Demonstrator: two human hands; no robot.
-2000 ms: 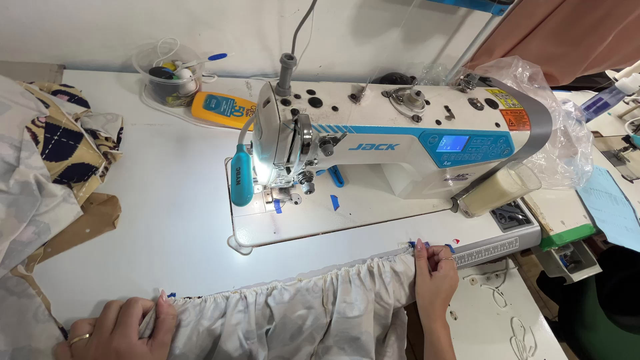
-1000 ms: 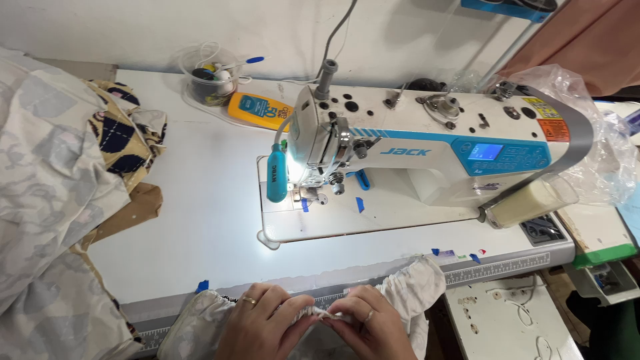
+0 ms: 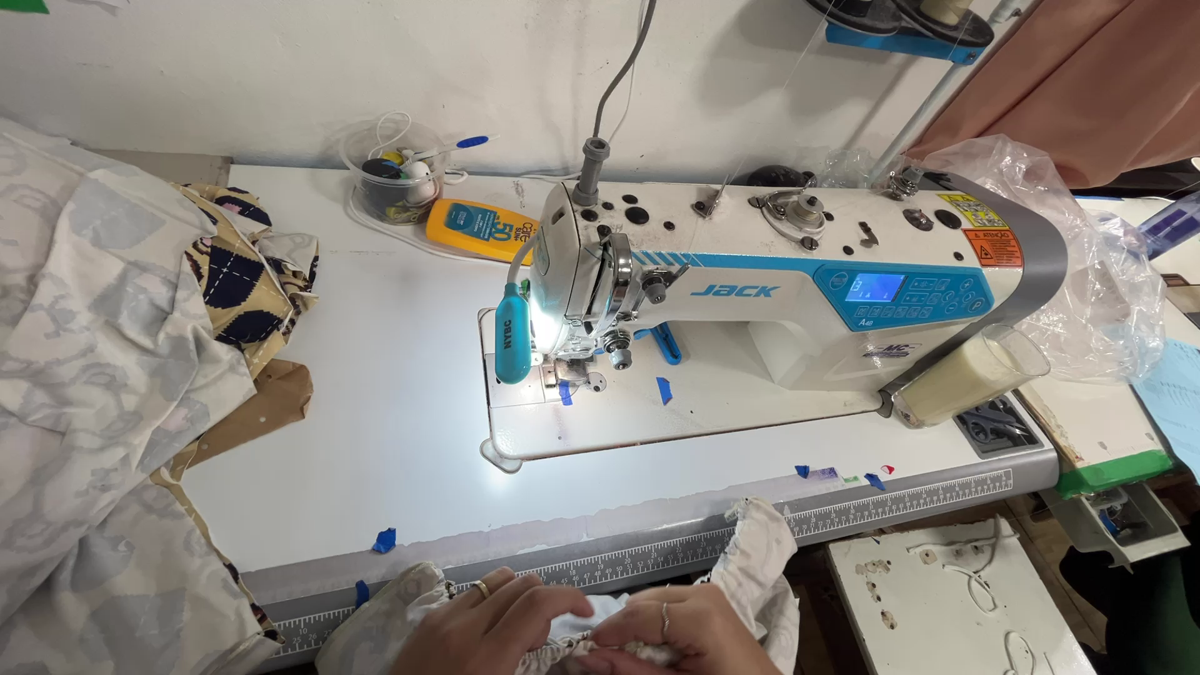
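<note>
At the bottom middle, my left hand [image 3: 497, 623] and my right hand [image 3: 675, 628] pinch the gathered edge of a pale patterned fabric [image 3: 761, 553] close together. The fabric hangs over the table's front edge, with ends spreading out on both sides of my hands. Beyond them stands a white and blue Jack sewing machine [image 3: 731, 300]; its needle area is lit, and a teal lamp [image 3: 512, 336] hangs beside it. No fabric shows under the presser foot [image 3: 570, 370]. My fingertips are partly hidden by the fabric folds.
A heap of patterned fabric [image 3: 103, 375] covers the left side. Behind are a clear plastic tub [image 3: 394, 178] and an orange bottle [image 3: 480, 231]. A tilted glass of pale contents [image 3: 970, 375] stands right of the machine. A ruler strip [image 3: 900, 502] runs along the front edge.
Two seconds ago my hands were wide apart, holding the gathered edge stretched out; now they are together at the bottom middle. The view has shifted.
</note>
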